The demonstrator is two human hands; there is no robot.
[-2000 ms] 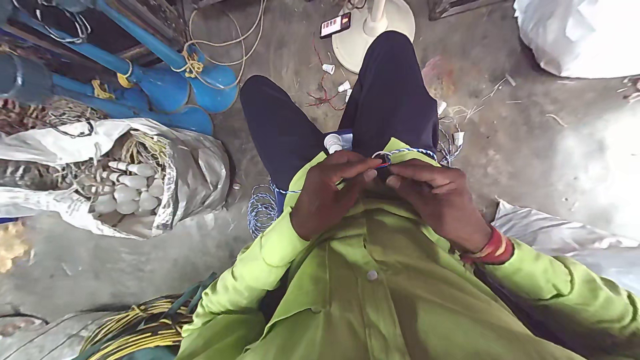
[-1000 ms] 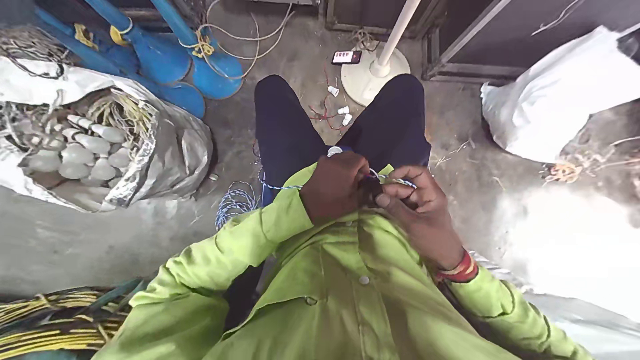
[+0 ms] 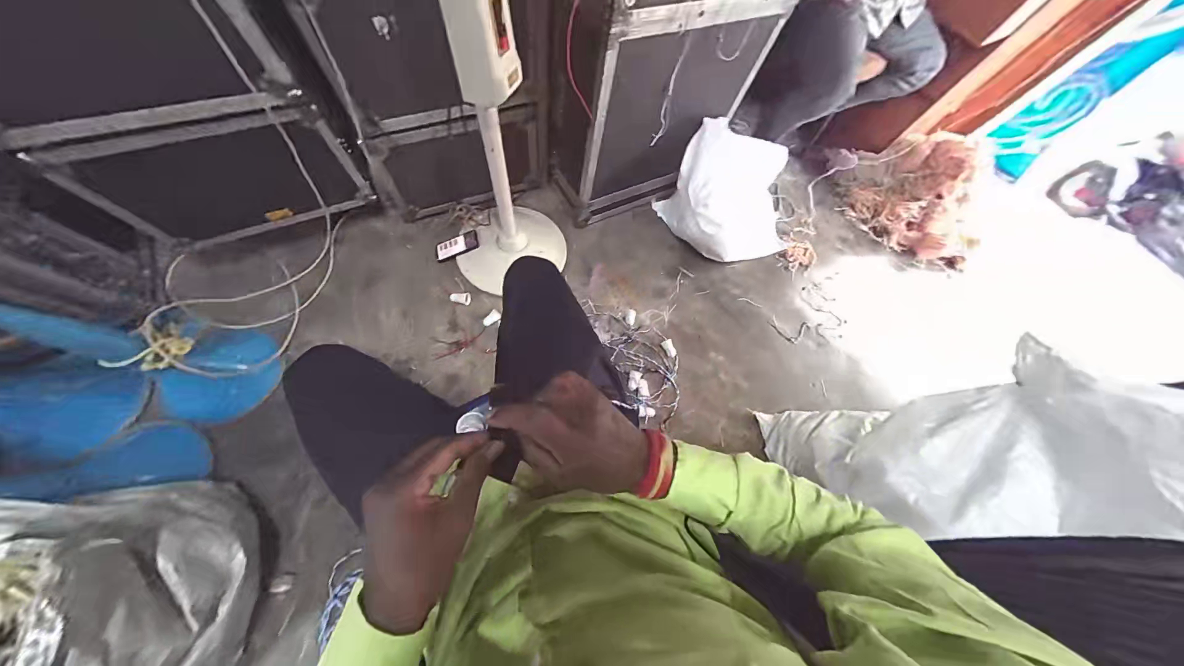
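My left hand (image 3: 421,527) is over my lap, its thumb and fingertips pinched beside those of my right hand (image 3: 573,435), which wears a red and yellow wristband. A blue and white twisted wire (image 3: 627,404) runs out past the right hand's far side; the part between the fingers is dark, blurred and mostly hidden. Just beyond the fingertips, a round white plastic piece (image 3: 472,422) lies between my thighs. More twisted wire (image 3: 340,606) is bunched at my left side. Beyond my right knee, thin wires with several white lamp holders (image 3: 638,381) lie on the floor.
A white pedestal stand (image 3: 511,254) is ahead, with a phone (image 3: 457,245) by its base. Black metal-edged cases (image 3: 638,111) line the back. Blue round-ended stands (image 3: 217,375) are left, a white sack (image 3: 726,194) and large pale sacks (image 3: 980,453) right. A person (image 3: 832,65) sits behind.
The view has swung up and to the right, bringing in the cases and the seated person. My hands remain close together over my lap.
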